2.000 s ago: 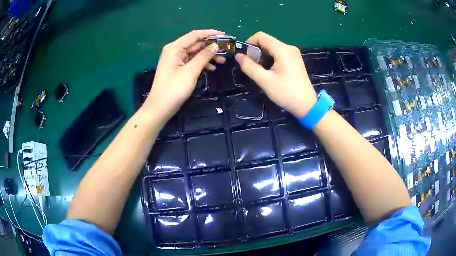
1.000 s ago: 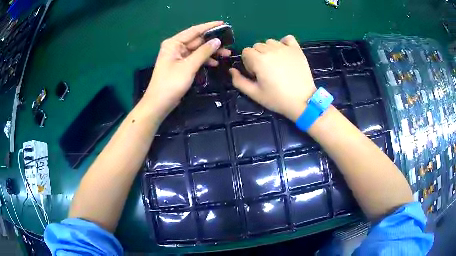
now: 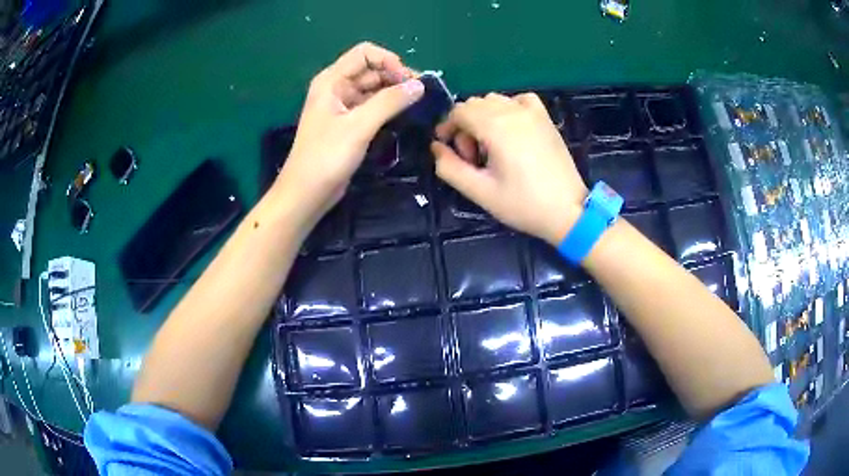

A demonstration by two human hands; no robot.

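My left hand [image 3: 340,121] holds a small dark square unit [image 3: 430,100] between thumb and fingers, above the far edge of the black blister tray [image 3: 405,274]. The unit has a thin bright rim. My right hand [image 3: 507,158] is just right of the unit, with thumb and index fingertips close together at its lower right edge. Whether anything thin is between them cannot be told. A tiny white piece [image 3: 422,200] lies on the tray below the hands.
A clear blister tray with orange and silver parts [image 3: 759,200] is at the right. A flat black slab [image 3: 181,232], small loose units [image 3: 123,165] and a white power strip [image 3: 73,307] are at the left. Another small unit [image 3: 614,9] lies beyond the black tray.
The unit first showed an orange inner side with a pale-ended part at my right fingers; now its dark face shows. It has come slightly nearer and right, against my right fingertips.
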